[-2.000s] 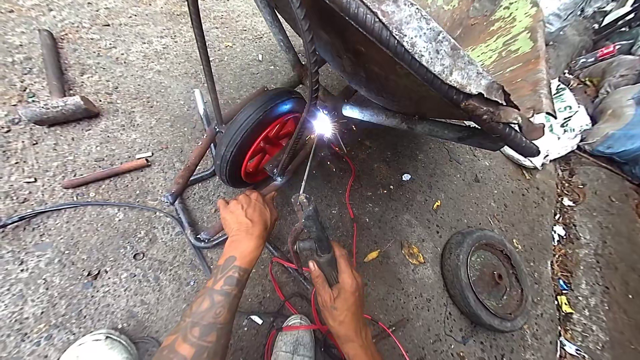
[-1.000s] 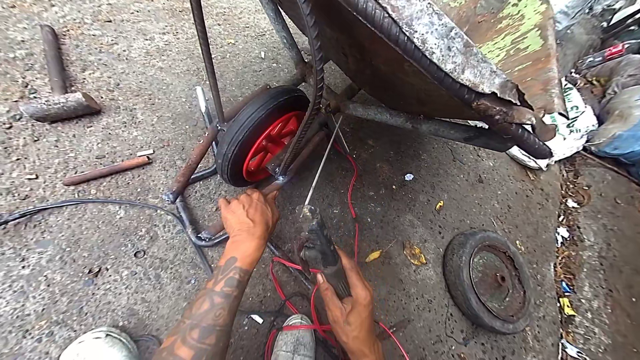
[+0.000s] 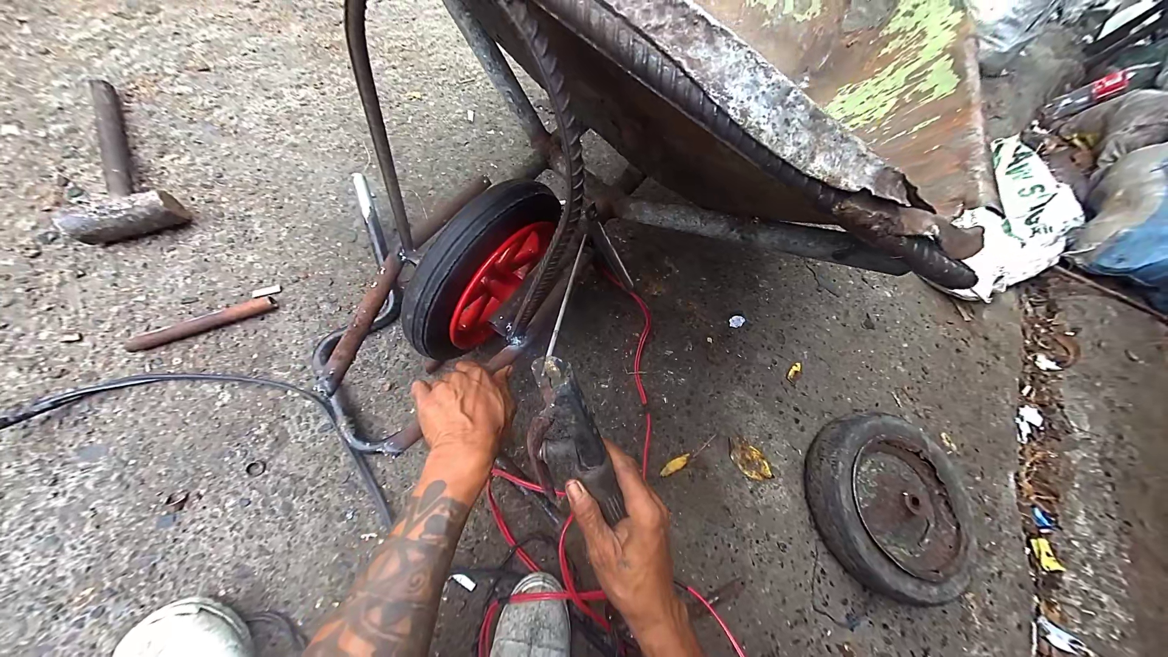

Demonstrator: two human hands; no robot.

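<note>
My right hand is closed around a welding electrode holder. The welding electrode clamped in it points up toward a joint of the wheelbarrow frame. My left hand grips the rusty lower frame tube just below the wheel. The black tire with its red wheel hub stands inside the frame, beside a bent ribbed steel bar. Above hangs the rusty wheelbarrow tray. No arc glows at the electrode's tip, which is partly lost against the dark frame.
An old wheel lies at right. A hammer and a rusty rod lie at left. Red cable loops around my shoe; a black cable crosses the left ground. A white plastic bag and rubbish lie at right.
The bright arc and sparks at the frame joint two seconds ago are gone. The right hand still holds the electrode holder, and the left hand has stayed at the frame tube.
</note>
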